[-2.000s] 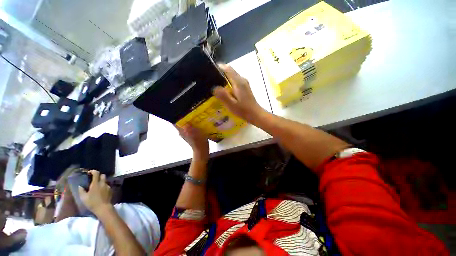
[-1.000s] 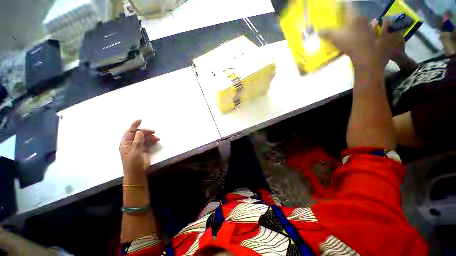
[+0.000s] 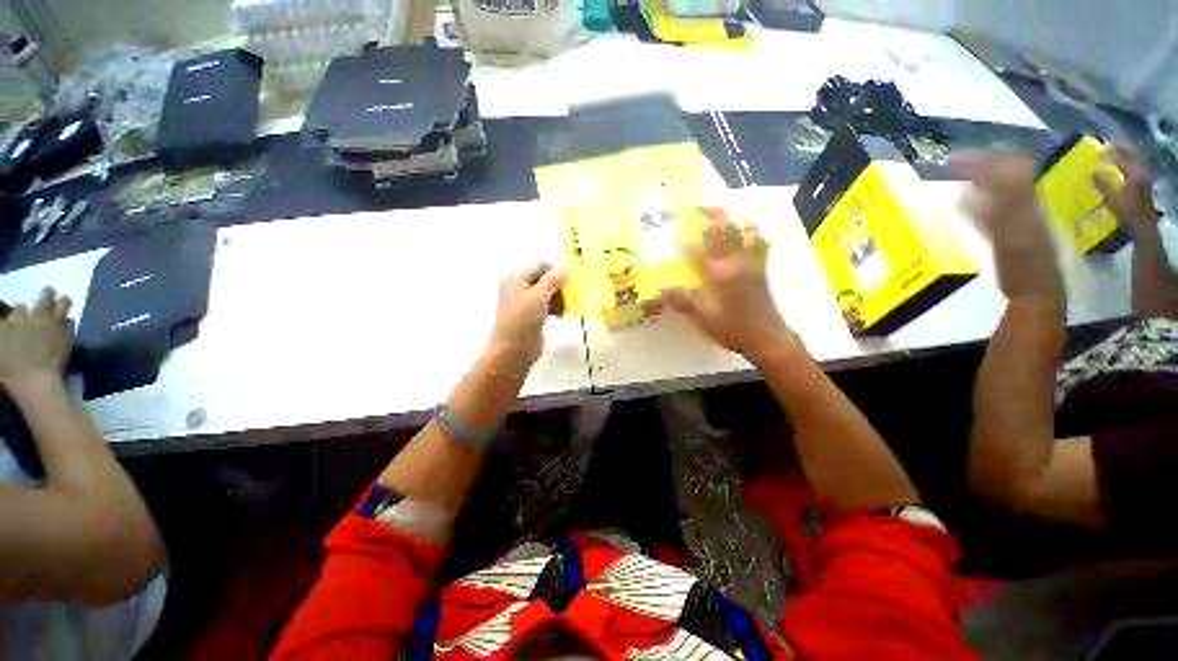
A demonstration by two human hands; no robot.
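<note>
The stack of flat yellow sleeves (image 3: 620, 213) lies on the white table in front of me, with dark marks down its near edge. My left hand (image 3: 527, 310) is at its left near edge, fingers touching the yellow. My right hand (image 3: 726, 282) is at its right side, fingers spread and slightly blurred over the yellow. Whether either hand grips a single sleeve cannot be told. A sleeved black and yellow box (image 3: 878, 245) stands to the right of my right hand.
A stack of flat black box blanks (image 3: 394, 110) lies at the back left, and more black blanks (image 3: 145, 304) lie at the left. A black cable heap (image 3: 872, 110) is behind the sleeved box. Co-workers' arms show at both sides; one hand holds another yellow box (image 3: 1083, 194).
My right hand has come back from the far right, leaving the sleeved box there. My left hand has moved from the bare table to the sleeve stack. The view has turned left.
</note>
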